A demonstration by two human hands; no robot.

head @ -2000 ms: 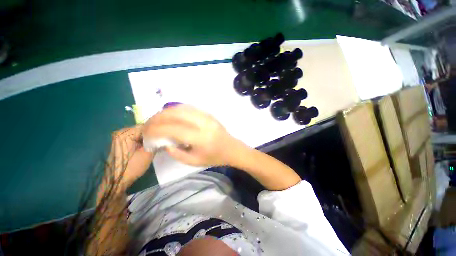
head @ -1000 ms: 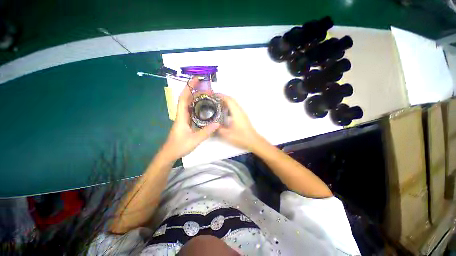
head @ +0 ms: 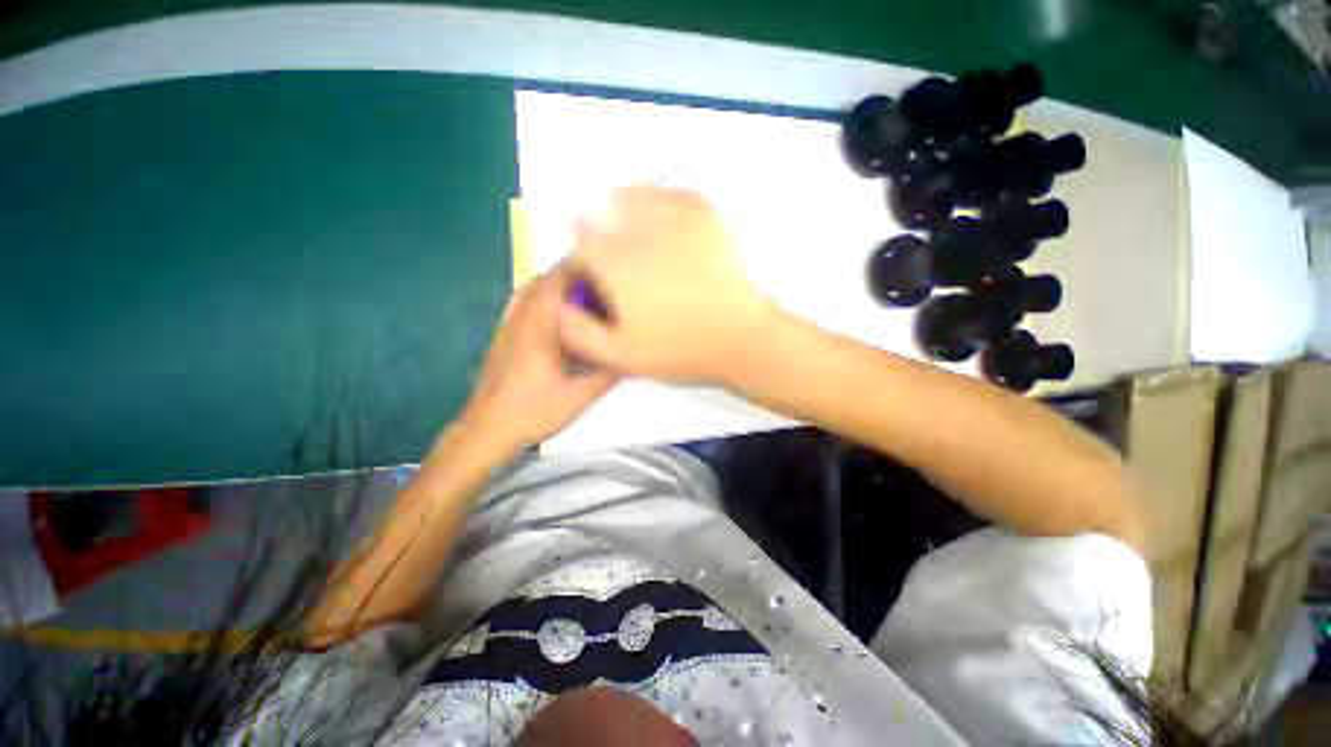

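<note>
My left hand (head: pixel 536 358) and my right hand (head: pixel 664 285) are together over the left part of the white work sheet (head: pixel 796 219). They close around a purple part (head: pixel 587 298). Only a small dark and purple bit of it shows between the fingers; the rest is hidden, and my right hand is blurred. Several black flanged housings (head: pixel 956 256) lie in a cluster to the right, on the sheet and the tan surface beside it.
Yellow tape (head: pixel 521 245) is at the sheet's left edge. The green bench top (head: pixel 263 277) is at left, with a pale rail (head: pixel 438 41) beyond it. Cardboard cartons (head: pixel 1168 496) stand at right. A red stool (head: pixel 124 540) is at lower left.
The grey ring unit seen between my hands a second ago is now hidden. My right hand has moved over my left. The view has shifted, and the purple part is now mostly covered.
</note>
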